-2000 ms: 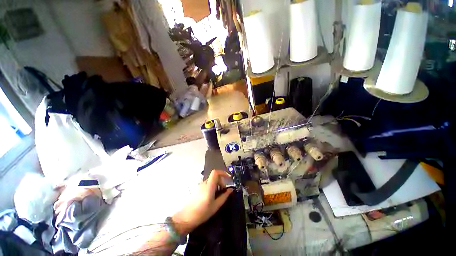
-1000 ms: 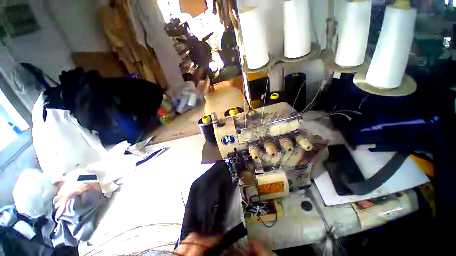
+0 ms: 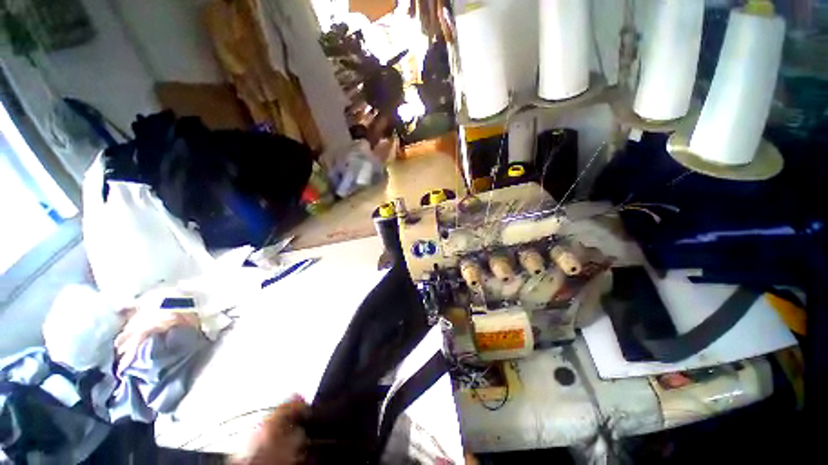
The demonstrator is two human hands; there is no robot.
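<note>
A black fabric panel (image 3: pixel 359 350) runs from the needle area (image 3: pixel 436 304) of the cream overlock machine (image 3: pixel 504 241) down to the bottom edge. A white piece (image 3: pixel 429 420) with a narrow dark strip (image 3: pixel 413 389) lies against its right side. My left hand (image 3: pixel 280 434) is low in the picture, blurred and cut off by the edge, at the panel's left side. Its grip cannot be made out. My right hand is not visible.
White cones (image 3: pixel 740 91) stand above the machine. A grey and white garment pile (image 3: pixel 163 363) lies left, a black bundle (image 3: pixel 218 177) back left. A black curved band (image 3: pixel 713 327) lies on a white sheet (image 3: pixel 595 350) at right, near navy fabric (image 3: pixel 726 218).
The hand beside the presser foot earlier has moved down and left. The black panel has swung out leftward from the foot, and the white piece with dark strip now shows more. The view has shifted slightly.
</note>
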